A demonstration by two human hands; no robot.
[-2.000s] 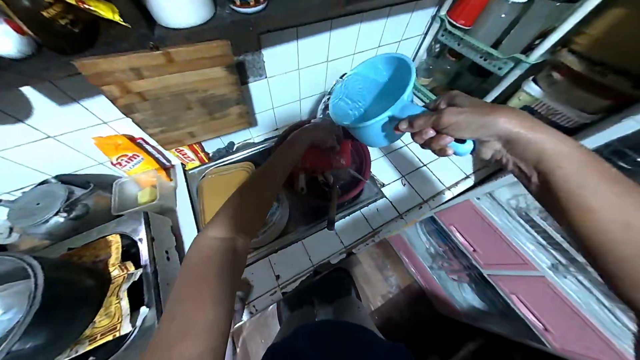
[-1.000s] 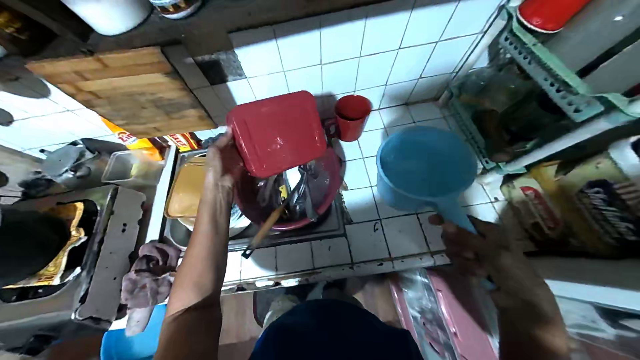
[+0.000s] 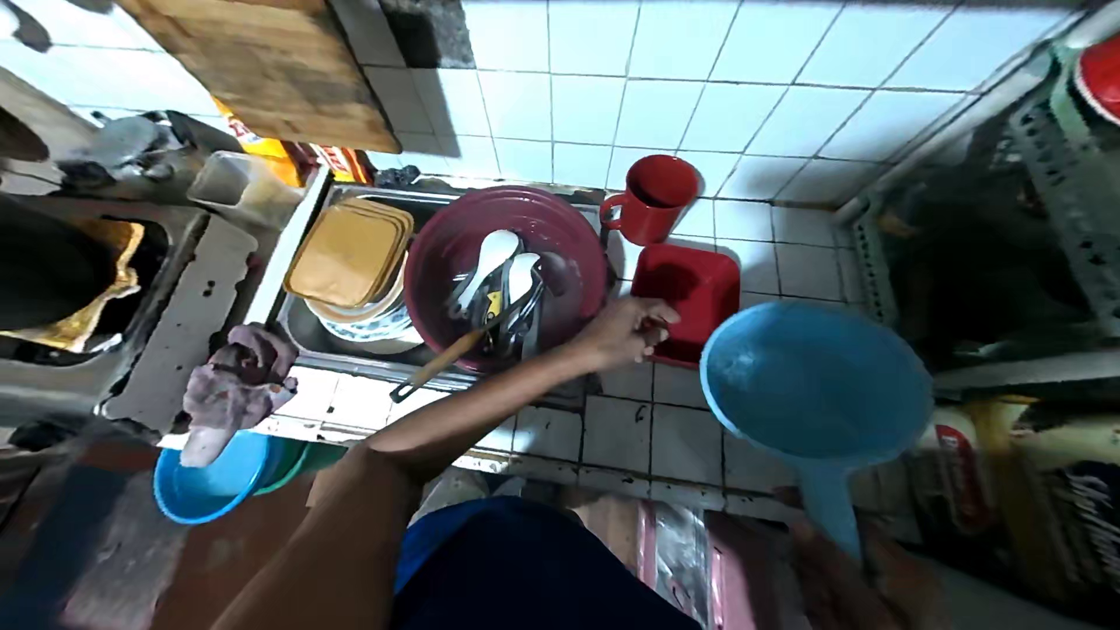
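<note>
My left hand [image 3: 632, 331] reaches over the tiled counter at the near left edge of a red rectangular plastic container [image 3: 687, 293]; its fingers are partly curled and hold nothing visible. My right hand [image 3: 853, 573], blurred at the lower right, grips the handle of a light blue plastic dipper [image 3: 814, 385]. A red mug [image 3: 652, 199] stands behind the container. In the sink, a dark red basin [image 3: 569, 262] holds white spoons [image 3: 497, 254], other utensils and a wooden-handled utensil [image 3: 446, 357] leaning over its rim. Tan lids or trays [image 3: 350, 254] lie on stacked plates [image 3: 376, 328] left of it.
A stove [image 3: 166, 324] stands at the left, with a cloth [image 3: 234, 385] by the counter edge above a blue basin [image 3: 214, 477]. A wooden board [image 3: 271, 70] is against the wall. A green rack [image 3: 1041, 166] and packets [image 3: 962, 472] are at the right.
The red container, held up over the basin by my left hand one second ago, now rests on the counter beside the mug. My left hand has moved right with it. The dipper stays in my right hand.
</note>
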